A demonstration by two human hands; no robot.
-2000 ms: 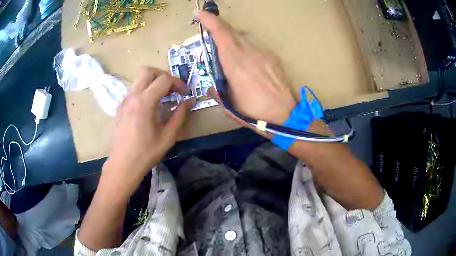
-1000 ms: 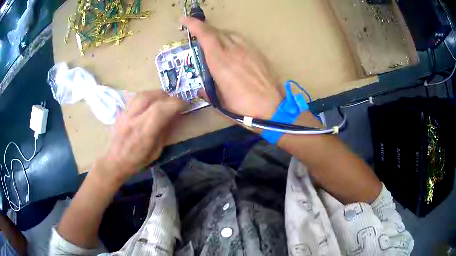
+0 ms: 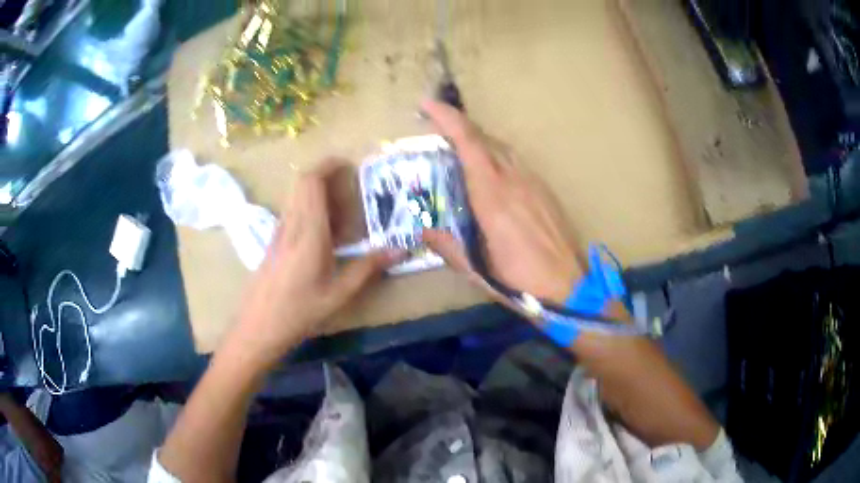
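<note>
The view is blurred. The white socket housing (image 3: 391, 203) lies open side up on the brown cardboard, with a circuit board and small wires inside. My left hand (image 3: 297, 259) is at its left side, thumb tip on the lower left edge and index finger off to the left; blur hides whether it grips. A short piece of white cord (image 3: 354, 249) shows between thumb and fingers. My right hand (image 3: 514, 212) holds the black soldering iron (image 3: 450, 92) along the housing's right side, tip pointing up the frame past the housing. A blue tie (image 3: 589, 297) circles my right wrist.
A pile of brass strips with green wires (image 3: 273, 80) lies at the upper left. A crumpled plastic bag (image 3: 212, 198) is left of my left hand. A white plug block (image 3: 129, 242) with thin cable lies far left. A cardboard tray (image 3: 721, 141) is at the right.
The whole scene has shifted right and down in the view. My left hand has opened out from its closed pose at the housing's lower left corner. My right hand still holds the iron.
</note>
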